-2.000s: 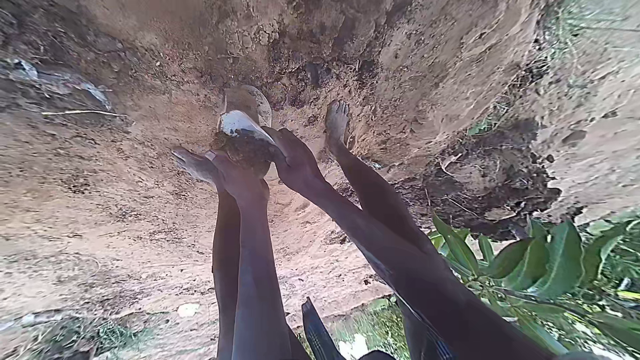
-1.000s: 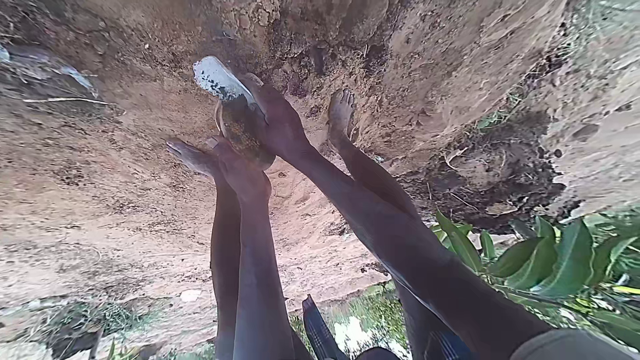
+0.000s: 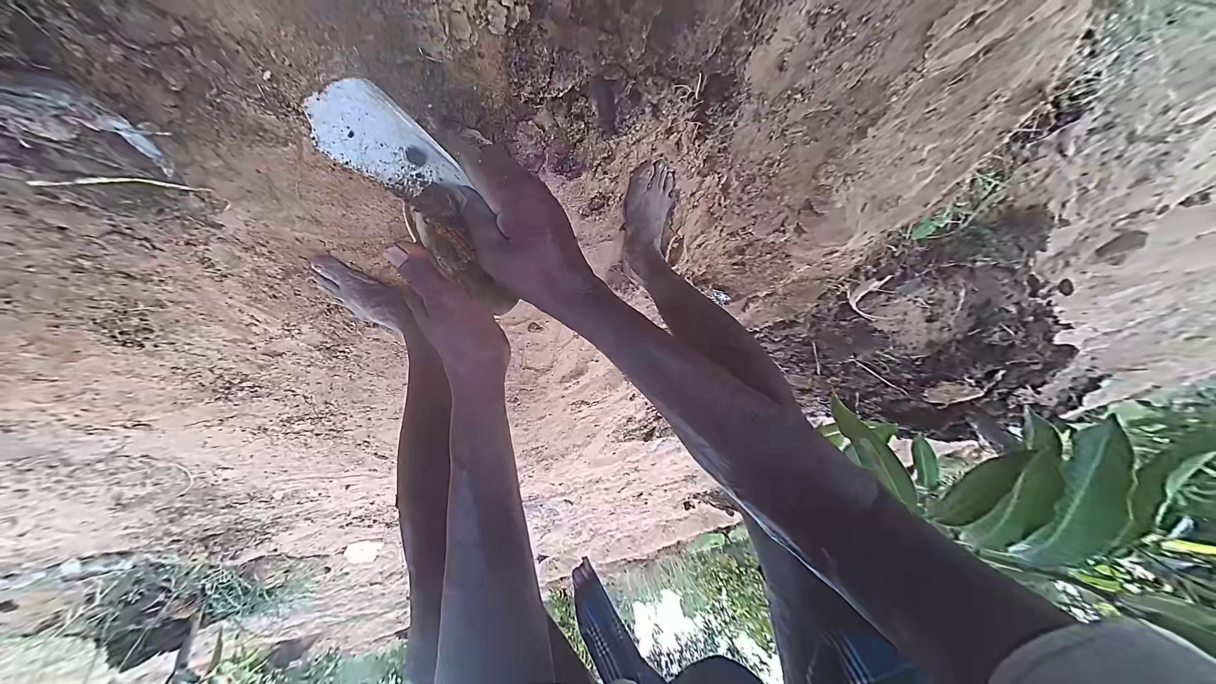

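My right hand grips the near end of a pale, soil-speckled scoop-like piece, with a dark round spot on it, which points to the upper left. My left hand holds the near left side of a round brown container, its thumb side against the edge. Dark, soil-like matter shows on the container, just below the pale piece. Both hands are close together, and the right hand hides part of the container and the piece's near end. The left hand's fingers are mostly hidden.
My bare feet stand apart on reddish, uneven earth. A dark hollow with roots lies to the right. Broad green leaves fill the lower right, and grass grows at the lower left.
The pale piece has moved up and left from over the container and now extends past its far edge. My right hand has moved up with it; the left hand has stayed about in place.
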